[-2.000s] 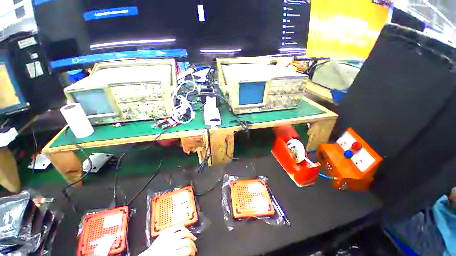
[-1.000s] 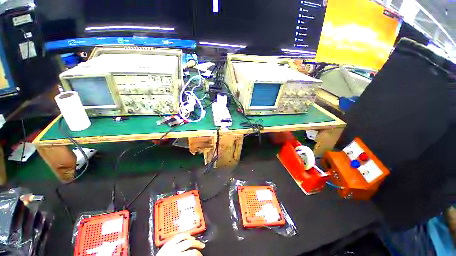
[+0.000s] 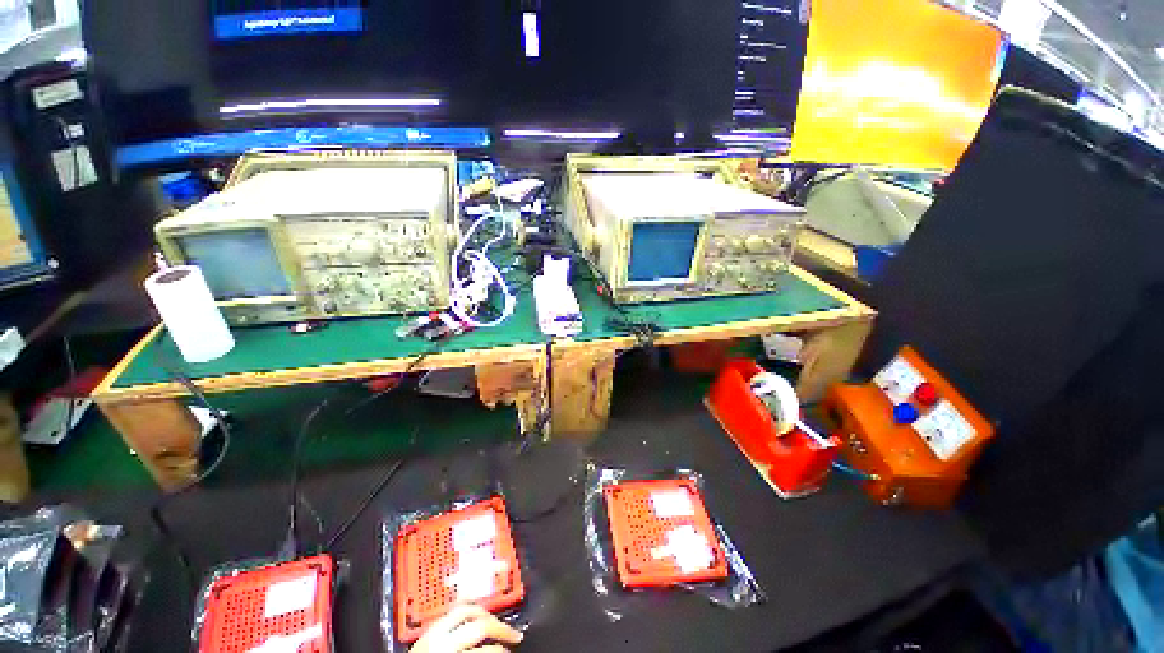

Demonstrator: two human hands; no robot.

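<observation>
Three red set-top boxes with perforated faces and white labels lie in a row on clear plastic bags: left box (image 3: 266, 607), middle box (image 3: 456, 563) and right box (image 3: 664, 532). The left box is cut off by the bottom edge. My left hand (image 3: 465, 629) shows at the bottom edge, at the near edge of the middle box. Only its bent fingers and knuckles show; the fingertips and palm are hidden or cut off, so I cannot tell whether it holds anything. My right hand is not in view.
A red tape dispenser (image 3: 771, 432) and an orange test box (image 3: 911, 431) stand at right. Bagged black units (image 3: 64, 580) lie at left. Behind, a raised shelf (image 3: 421, 359) bears two oscilloscopes (image 3: 370, 255) and a white roll (image 3: 192, 314). Black cords run back under the shelf.
Compared with two seconds ago, the view has shifted a little, so the boxes sit slightly lower. My left hand stays at the middle box's near edge, with less of it visible.
</observation>
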